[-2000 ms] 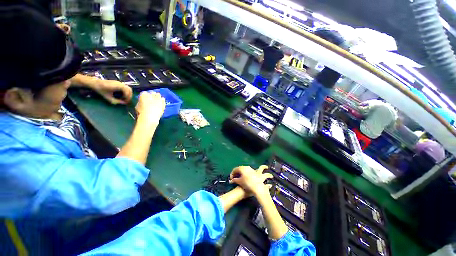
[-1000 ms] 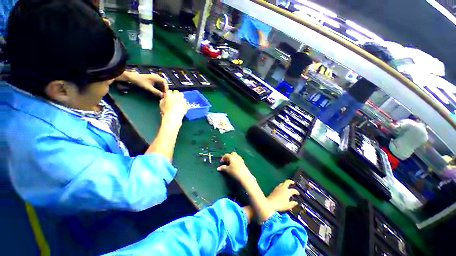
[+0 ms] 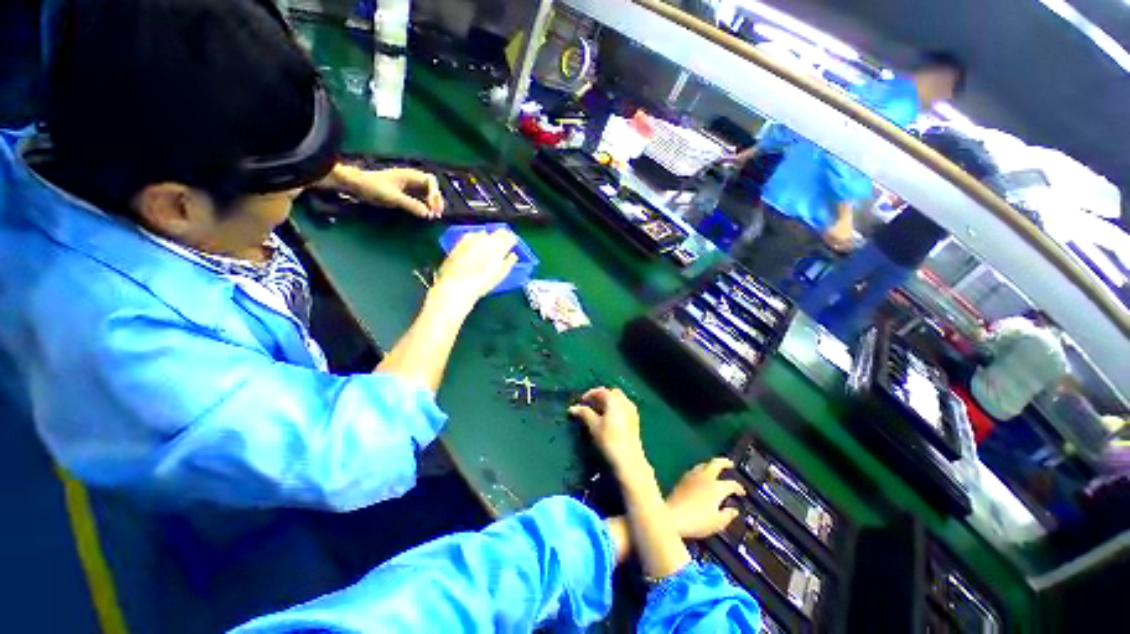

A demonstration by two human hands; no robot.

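My right hand [image 3: 610, 427] is over the green mat beside small dark parts [image 3: 587, 478], fingertips bent down and close together; whether they pinch a part is too small to tell. My left hand [image 3: 704, 498] lies at the near left edge of the black foam tray [image 3: 833, 520], fingers curled; its palm is hidden. My right forearm crosses over my left wrist. Phone units [image 3: 788, 487] with silvery insides lie in the tray's pockets.
A neighbour in a blue smock [image 3: 236, 409] reaches over a blue bin [image 3: 511, 263]. A clear bag of pale pieces [image 3: 556, 305] and pale sticks [image 3: 522, 389] lie on the mat. Stacked foam trays [image 3: 713, 328] stand beyond; another tray [image 3: 954, 594] is at right.
My hands were together over the tray; my right hand has moved off to the mat, my left hand stayed at the tray. The neighbour's near hand now reaches over the blue bin.
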